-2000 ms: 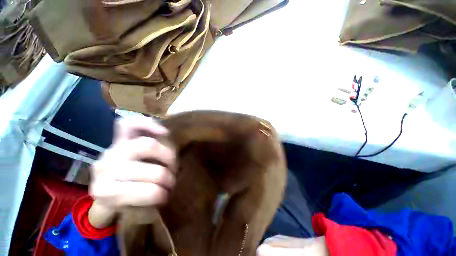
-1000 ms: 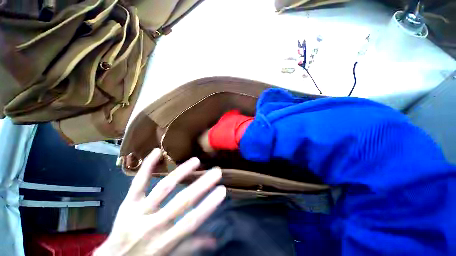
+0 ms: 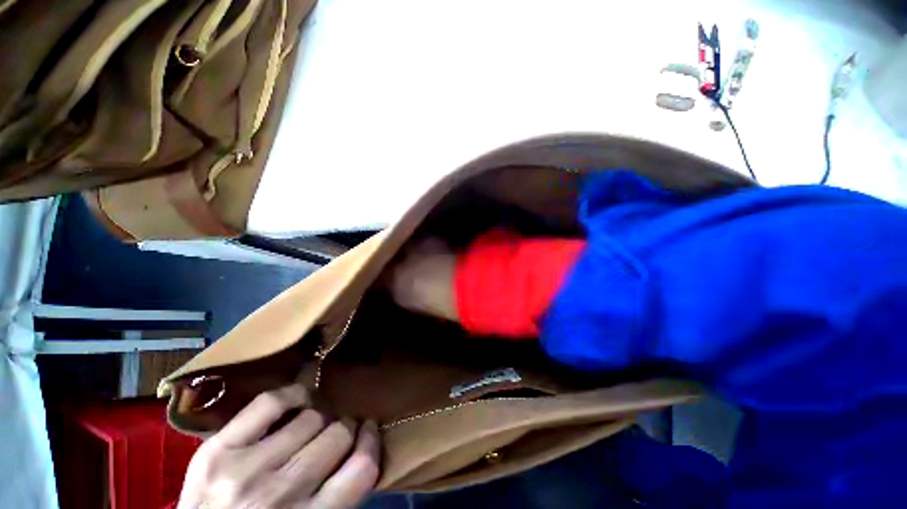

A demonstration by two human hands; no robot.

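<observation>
A tan-brown fabric bag (image 3: 557,427) lies with its mouth wide open in front of me. Brass zipper teeth (image 3: 428,410) run along the inside, and a small white label (image 3: 485,383) shows in there. A brass D-ring (image 3: 208,392) sits at the bag's left corner. My left hand (image 3: 288,452) grips the bag's near edge with bent fingers, close to the zipper. My right hand (image 3: 423,278) reaches inside the bag; its wrist and back show, but its fingers are in shadow, so I cannot tell whether they hold anything.
Red and black snips (image 3: 708,65), a speckled pen-like tool (image 3: 741,65), small oval pieces (image 3: 675,101) and a corded pen tool (image 3: 841,84) lie on the white table (image 3: 418,89). Stacked brown bags (image 3: 109,89) are at the left. A red crate (image 3: 129,452) stands at the lower left.
My left hand was spread open and now holds the near edge. The bag's left end has moved down and left. My right hand stays inside; earlier it was outside the bag.
</observation>
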